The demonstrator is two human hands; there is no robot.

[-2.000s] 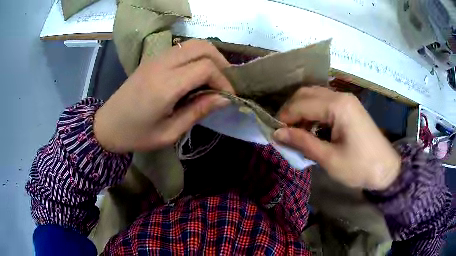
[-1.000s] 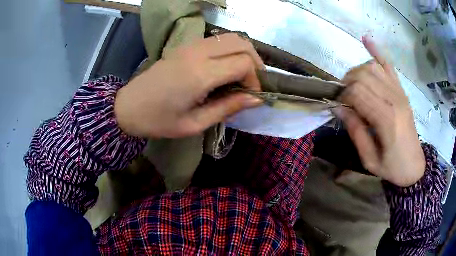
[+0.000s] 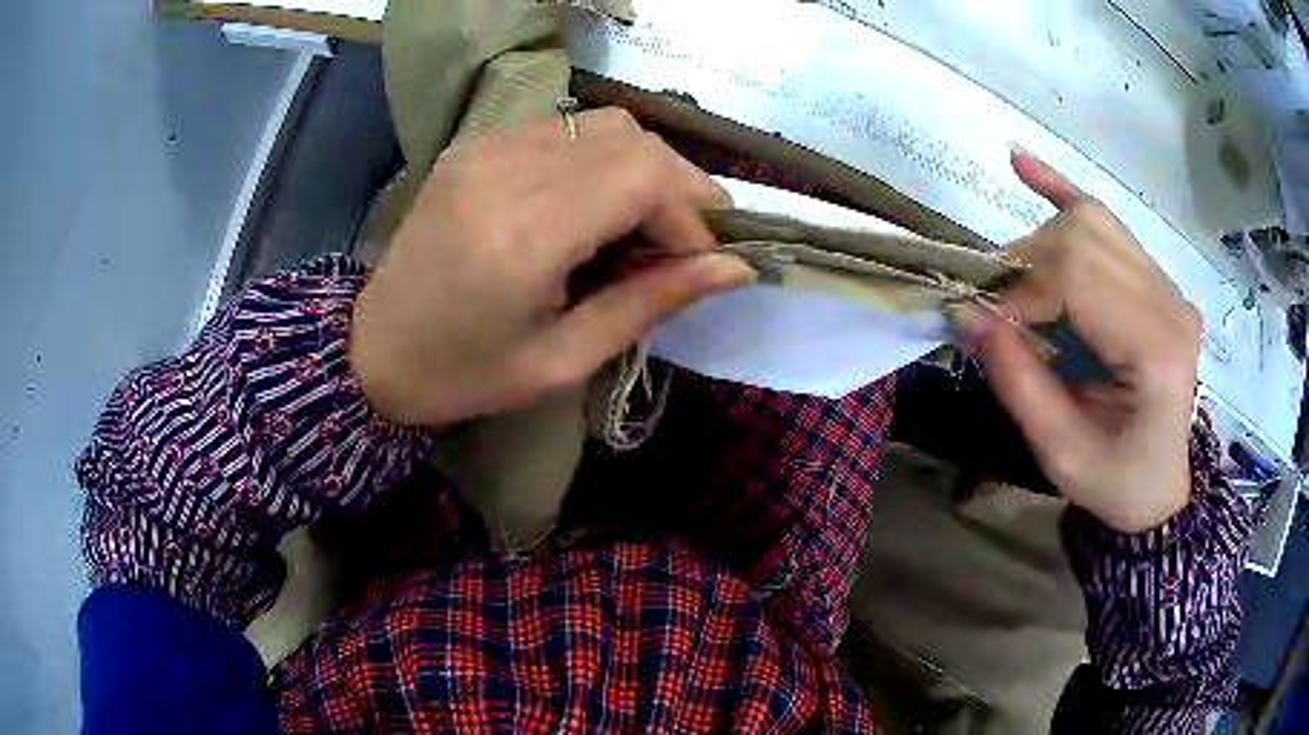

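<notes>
My left hand pinches the left end of a khaki garment edge between thumb and fingers. My right hand holds the right end between thumb and fingers, its index finger raised. The edge is stretched between both hands above my lap, with layered seams and pale frayed threads at the right end. White lining cloth hangs below the edge, and some white shows above it. A bundle of pale thread ends hangs beside my left hand. More khaki cloth hangs under my left wrist.
The white machine table with printed markings runs across the top. Khaki cloth drapes over its edge at upper left. A tray is partly visible at the right edge. A red-and-navy checked apron covers my lap; khaki cloth lies at lower right.
The khaki edge was slack and curved two seconds ago and is now stretched nearly straight. My right hand has moved up and right, and the raised khaki flap has dropped out of sight.
</notes>
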